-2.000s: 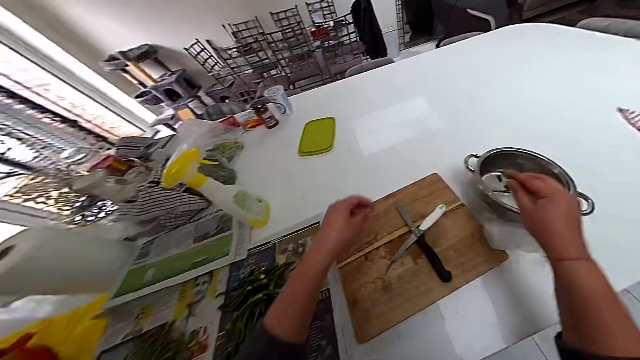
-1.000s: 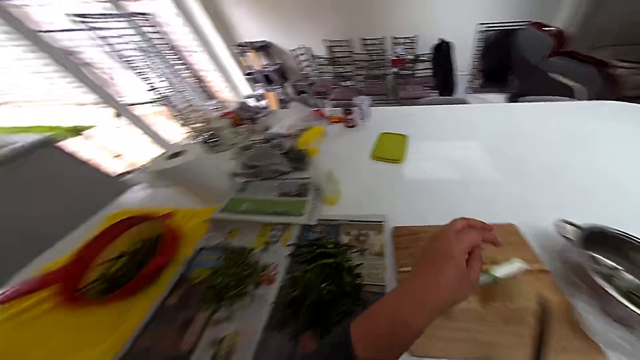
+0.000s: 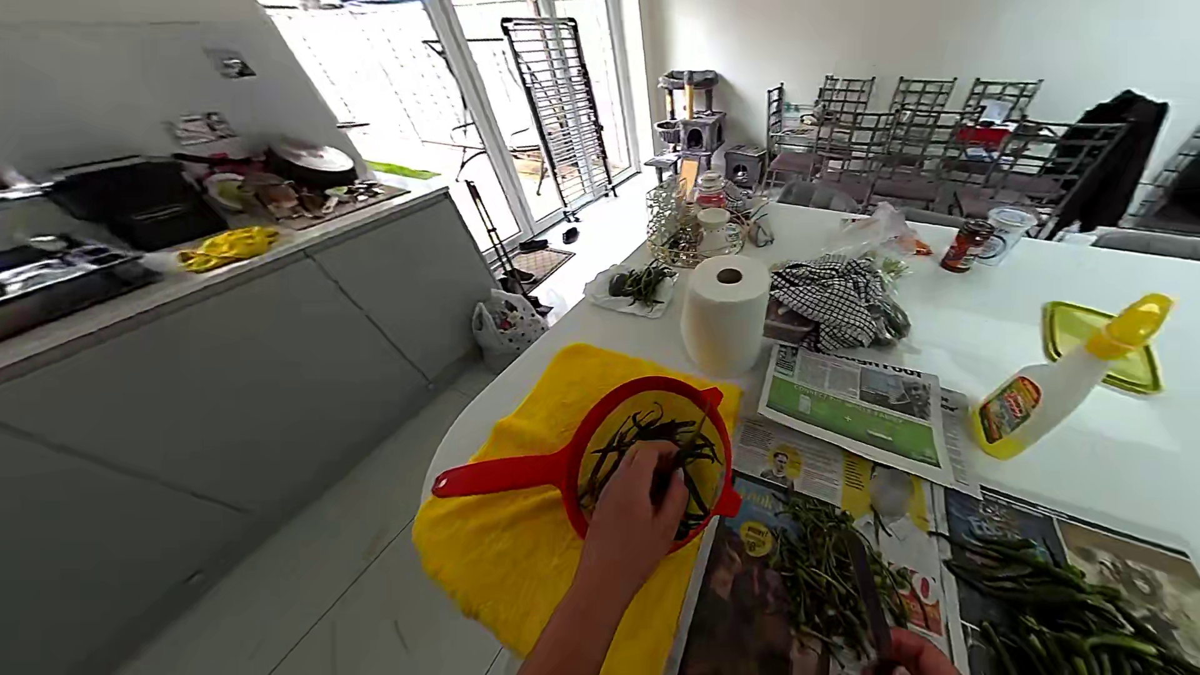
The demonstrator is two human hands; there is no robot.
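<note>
My left hand (image 3: pixel 642 502) reaches into a red-rimmed strainer (image 3: pixel 572 441), its fingers curled on some thin dark green pods; how many is hidden. More slender pods (image 3: pixel 614 450) lie inside the mesh. The strainer rests on a yellow cloth (image 3: pixel 525 553), its red handle pointing left. At the bottom edge my right hand (image 3: pixel 917 652) is partly in view, holding a knife (image 3: pixel 870 595) with the blade pointing up and away over a heap of green stalks and trimmings (image 3: pixel 830 562). A larger pile of green pods (image 3: pixel 1069 619) lies on newspaper to the right.
A paper towel roll (image 3: pixel 725 323) stands behind the cloth. Newspaper (image 3: pixel 858 412) covers part of the white table. Farther right are a spray bottle (image 3: pixel 1041 398) and a green-rimmed lid (image 3: pixel 1125 366). A checked cloth (image 3: pixel 830 295) and a small tray of greens (image 3: pixel 609 286) lie behind.
The view has swung far left, from the cutting board to the strainer. My left hand has moved from over the board into the strainer. A knife is now in my right hand.
</note>
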